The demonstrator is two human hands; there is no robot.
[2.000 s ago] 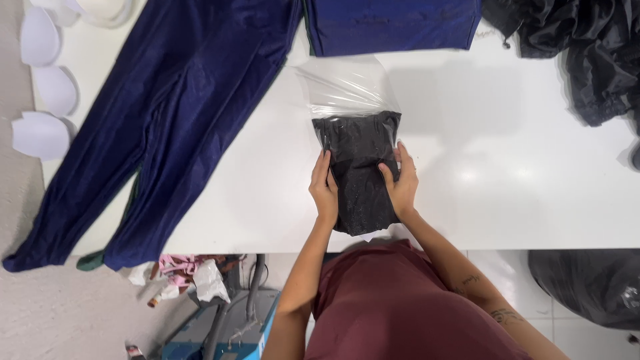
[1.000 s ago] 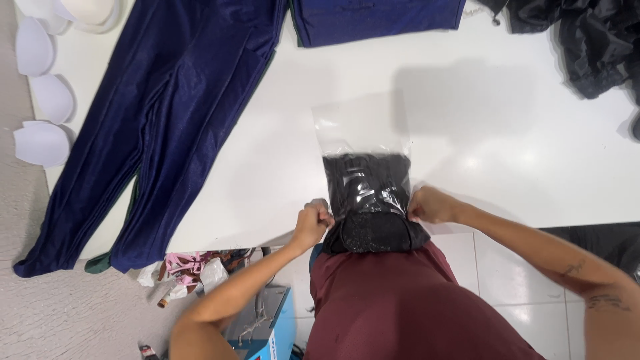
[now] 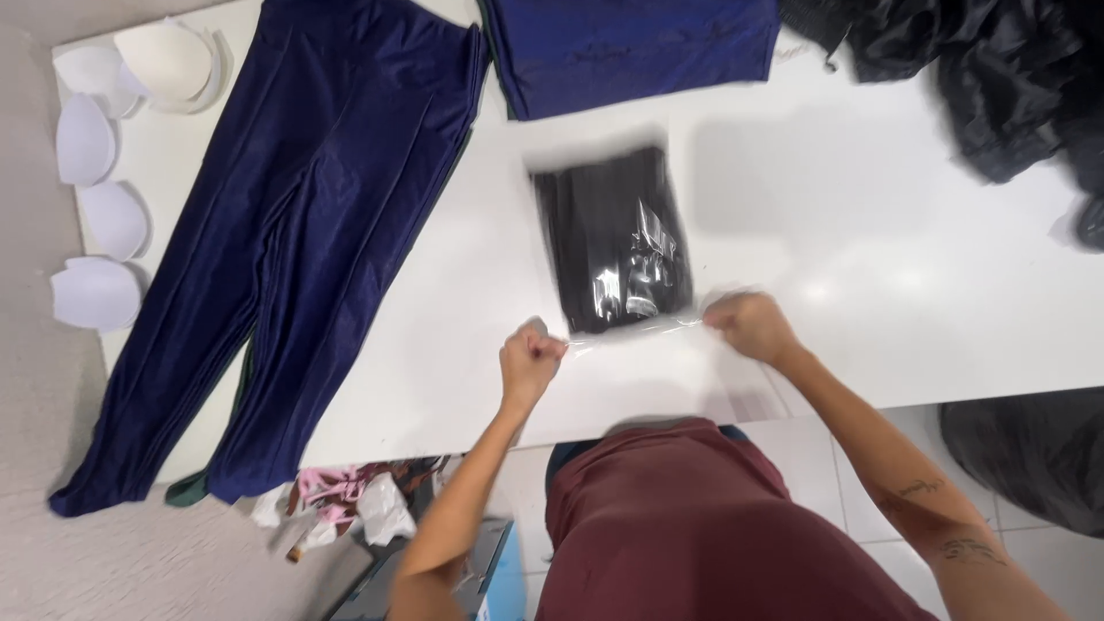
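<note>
A folded black garment (image 3: 608, 241) lies inside a clear plastic bag (image 3: 634, 329), flat above the white table in the middle of the view. The bag's near edge is stretched between my two hands. My left hand (image 3: 532, 358) pinches its left corner with curled fingers, and my right hand (image 3: 752, 326) grips the right corner. Light glints off the plastic over the garment. The far edge of the package is blurred, so whether it touches the table I cannot tell.
Navy blue leggings (image 3: 345, 172) lie along the left of the white table (image 3: 862, 345), with a folded blue garment (image 3: 638, 52) at the back. White molded cups (image 3: 112, 220) line the left edge. Black fabric (image 3: 992, 78) is heaped back right. Below are a fabric scrap pile (image 3: 336, 500) and a black bag (image 3: 1035, 457).
The bagged black garment has moved from the table's near edge, against my body, farther onto the table. My hands, earlier flat on its sides, now hold the bag's near corners.
</note>
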